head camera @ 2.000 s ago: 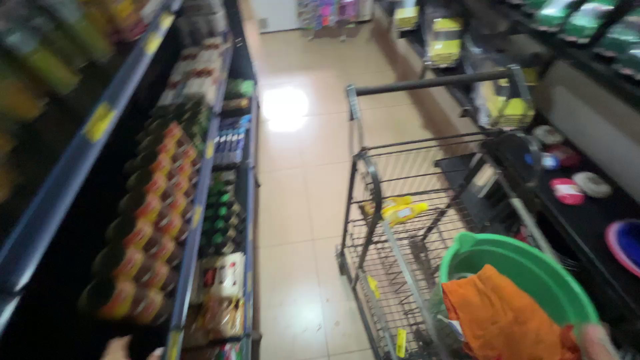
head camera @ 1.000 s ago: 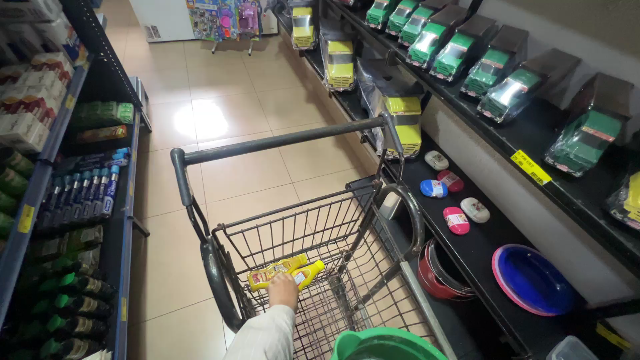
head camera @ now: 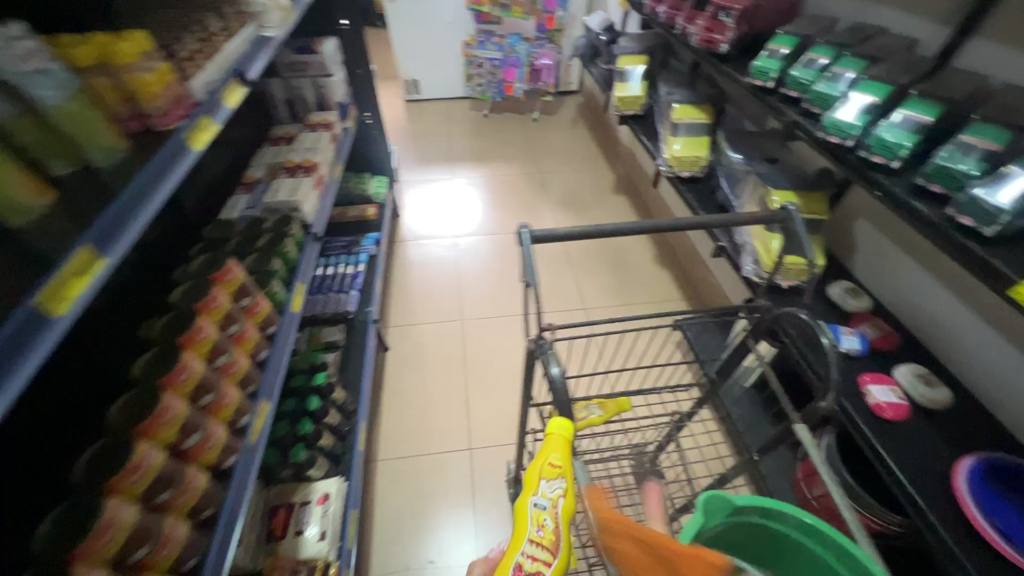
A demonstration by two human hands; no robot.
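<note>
A yellow squeeze bottle with a printed label stands upright, its cap up, near the camera at the lower middle. My left hand is around its lower part; only some fingertips show. A second yellow bottle lies in the wire basket of a metal shopping cart. A blurred finger, apparently of my right hand, points up beside an orange cloth; the rest is hidden, and its hold cannot be told. The cloth is next to a green plastic basin at the lower right.
Shelves at left hold rows of jars, boxes and dark green-topped bottles. At right are green toy vehicles, yellow toy vehicles and a blue basin. A display of small goods stands at the aisle's far end.
A second ago my left hand reached into the cart at the yellow bottles; now it holds one bottle up close to the camera. The view has swung left.
</note>
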